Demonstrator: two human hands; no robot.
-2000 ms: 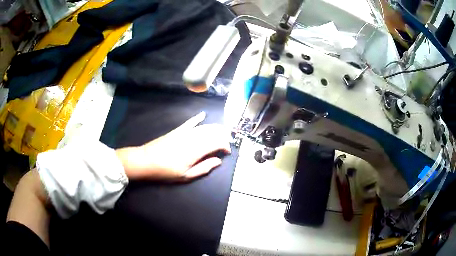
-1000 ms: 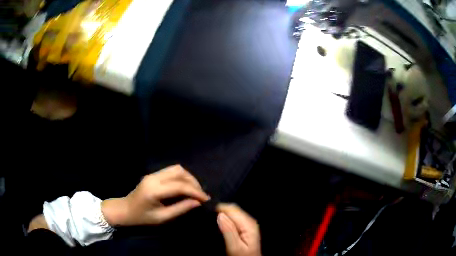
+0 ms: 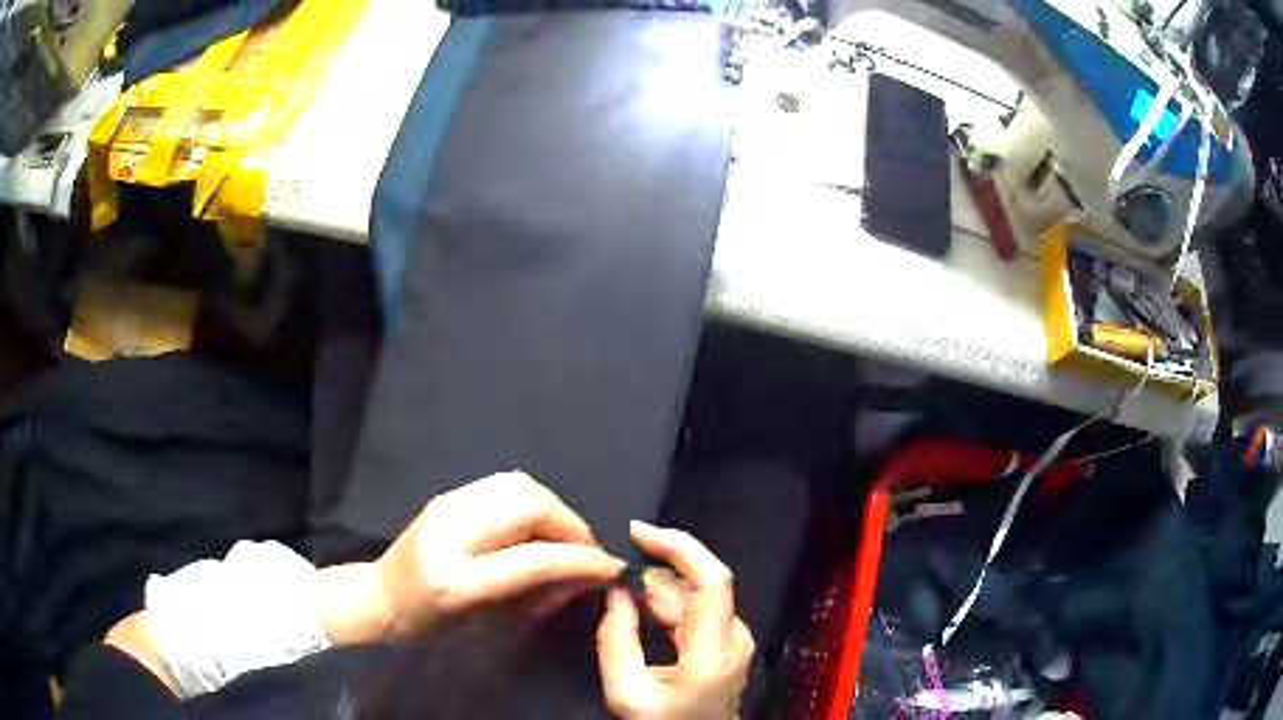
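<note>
A dark garment panel (image 3: 556, 267) runs from the needle area (image 3: 767, 21) at the top, over the table's front edge, down to my hands. A blue-grey strip shows along its left side. My left hand (image 3: 493, 556), with a white sleeve cover, pinches the panel's edge between thumb and fingers. My right hand (image 3: 683, 626) pinches the same edge just to the right, fingertips almost touching the left ones. A small dark bit of cloth shows between them. The machine head (image 3: 1083, 85) is cut off by the top edge.
On the white table (image 3: 872, 317) lie a black phone (image 3: 908, 162), a red-handled tool (image 3: 989, 200) and a yellow-edged parts tray (image 3: 1065, 317). A yellow taped bundle (image 3: 211, 127) is at the upper left. A red-rimmed crate (image 3: 856, 605) with dark cloth and a white strip stands below right.
The view has tipped down towards the lap. My left hand has left the panel beside the needle and moved to its near edge. My right hand has come into view and pinches there too.
</note>
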